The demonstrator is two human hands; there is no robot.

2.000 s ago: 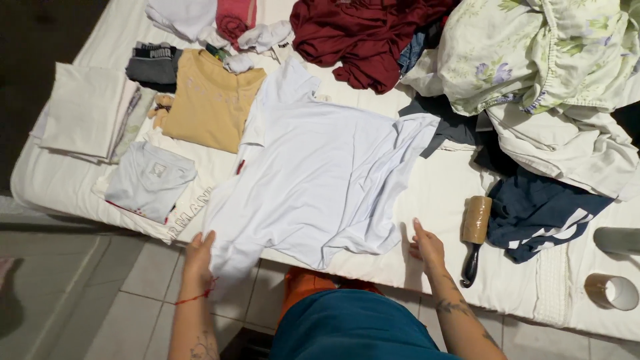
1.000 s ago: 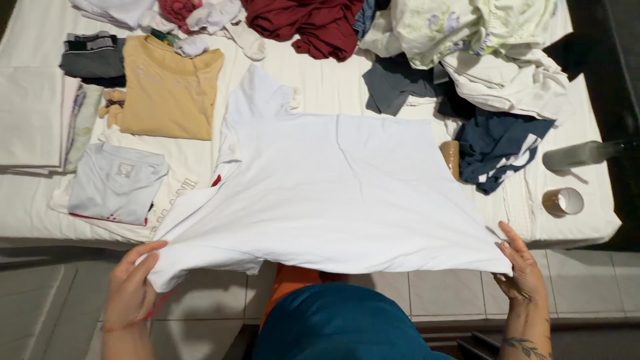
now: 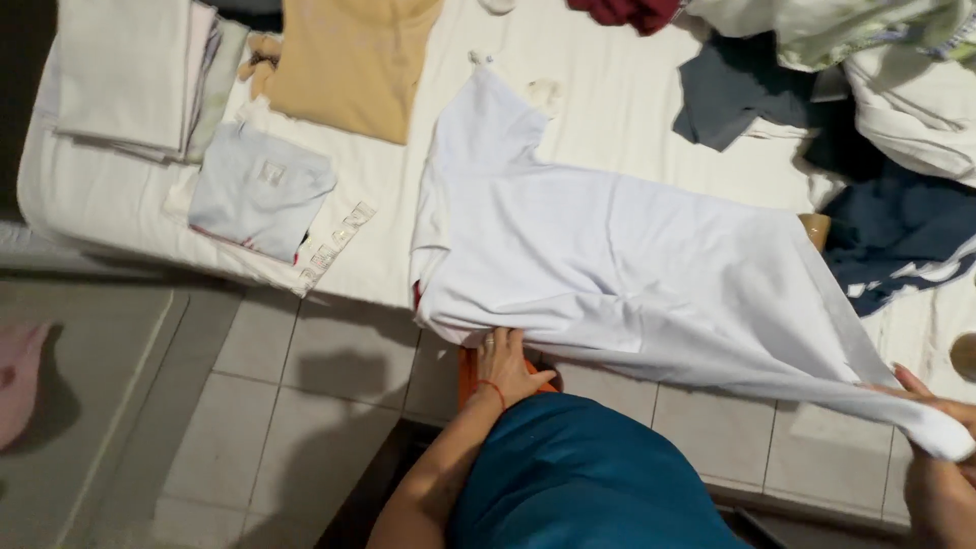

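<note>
A white T-shirt (image 3: 579,252) lies across the front of the bed, with its lower edge hanging over the side. My left hand (image 3: 503,366) rests on the shirt's near edge, fingertips on or under the fabric, which hides whether they grip it. At the far right my right hand (image 3: 926,412) holds a bunched corner of the hem, pulled out toward me. A brown cylinder (image 3: 814,229), part of a lint roller, shows behind the shirt's right edge; the rest is covered.
On the bed (image 3: 366,282) at left are a folded light-blue shirt (image 3: 263,187), a mustard garment (image 3: 351,61) and folded pale cloths (image 3: 122,76). A navy garment (image 3: 900,229), a dark grey one (image 3: 732,91) and whitish fabric (image 3: 915,114) are heaped at right.
My left hand has moved from the shirt's left corner toward its middle front. The shirt, held spread between both hands a second ago, is now drawn out toward the lower right. The view has shifted closer.
</note>
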